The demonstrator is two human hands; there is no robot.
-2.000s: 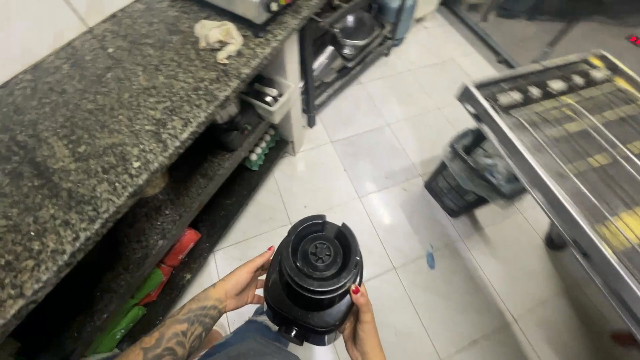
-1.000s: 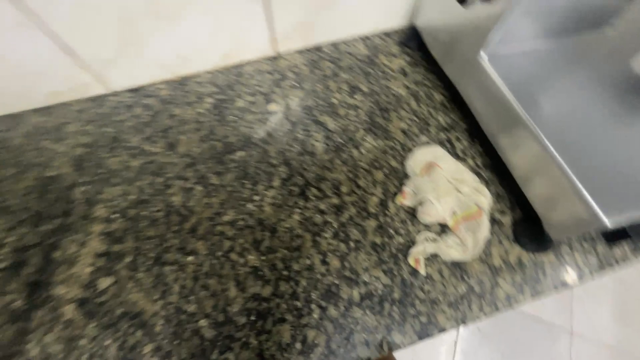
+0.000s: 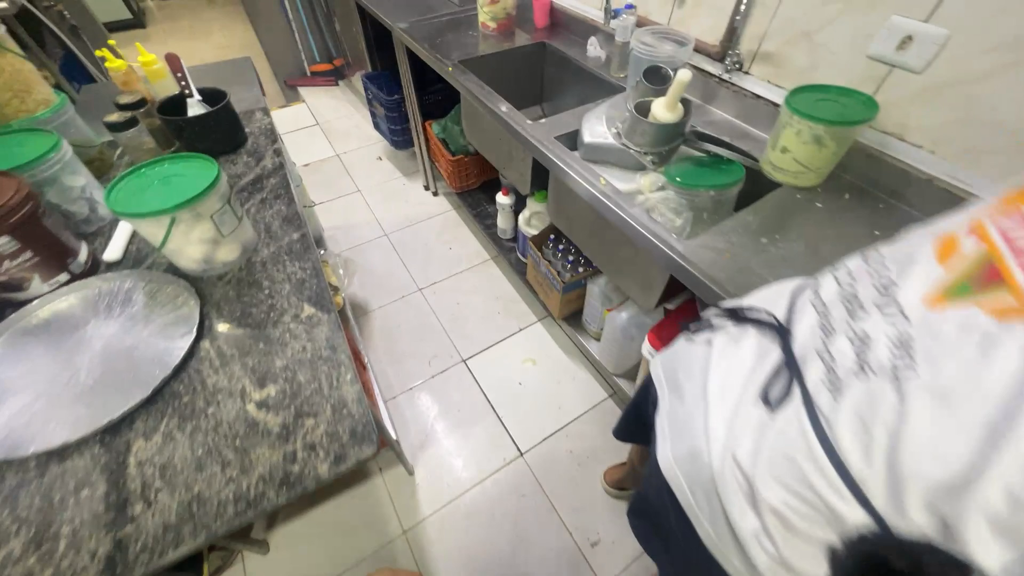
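Neither of my hands can be made out; a sliver of skin shows at the bottom edge, and I cannot tell what it belongs to. On the granite counter at left lie a round metal tray and a white-handled utensil. Behind the tray stand a green-lidded plastic tub with pale contents, a brown jar and a black pot holding a red-handled utensil. Across the aisle, a grey food processor with a white pusher sits at the steel sink, beside another green-lidded tub.
A person in a white shirt and apron bends at the right, close to the sink counter. A tiled floor aisle runs between the counters. Under the sink are an orange crate, bottles and a cardboard box.
The view has swung from the first counter to an aisle with a sink. Two seconds ago both my hands held a black appliance base; neither it nor they are identifiable now.
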